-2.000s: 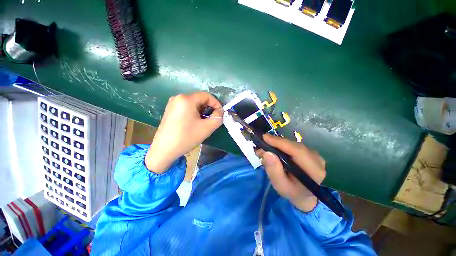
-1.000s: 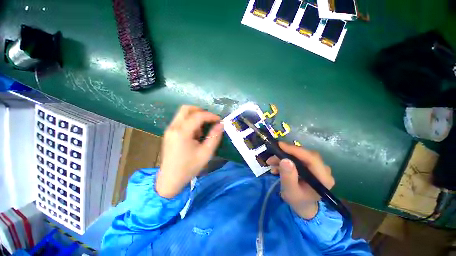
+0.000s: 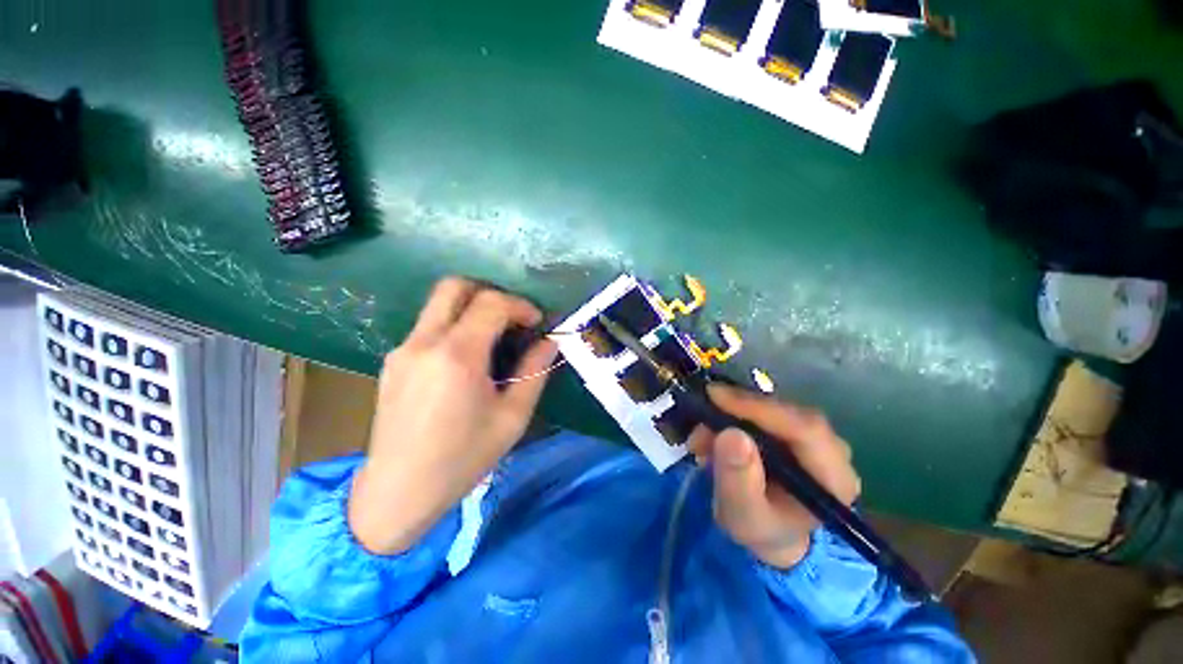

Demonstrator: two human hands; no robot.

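Note:
A white carrier strip (image 3: pixel 632 413) with dark LCD display modules (image 3: pixel 634 311) lies slanted at the bench edge. Orange-yellow flex tails (image 3: pixel 715 348) stick out on its right. My right hand (image 3: pixel 775 474) holds the black soldering iron (image 3: pixel 824 502) like a pen. Its tip is over the top module of the strip. My left hand (image 3: pixel 457 389) is left of the strip, with a small dark component (image 3: pixel 515 348) pinched in its fingertips. A thin silvery wire (image 3: pixel 535 376) runs from these fingers towards the strip. Whether the tip touches anything is too small to tell.
A ridged black and dark-red row of components (image 3: pixel 288 143) lies at the upper left. Another strip with modules (image 3: pixel 746 81) is at the top. White foam trays (image 3: pixel 123 454) stand at left, a black reel stand (image 3: pixel 36 149) above them. A black housing (image 3: pixel 1070 169), whitish roll (image 3: pixel 1099 315) and tan board (image 3: pixel 1068 454) are at right.
The bench view has shifted. My left hand went a little away from the strip and is now near it again, lower down. The iron stays over the top module.

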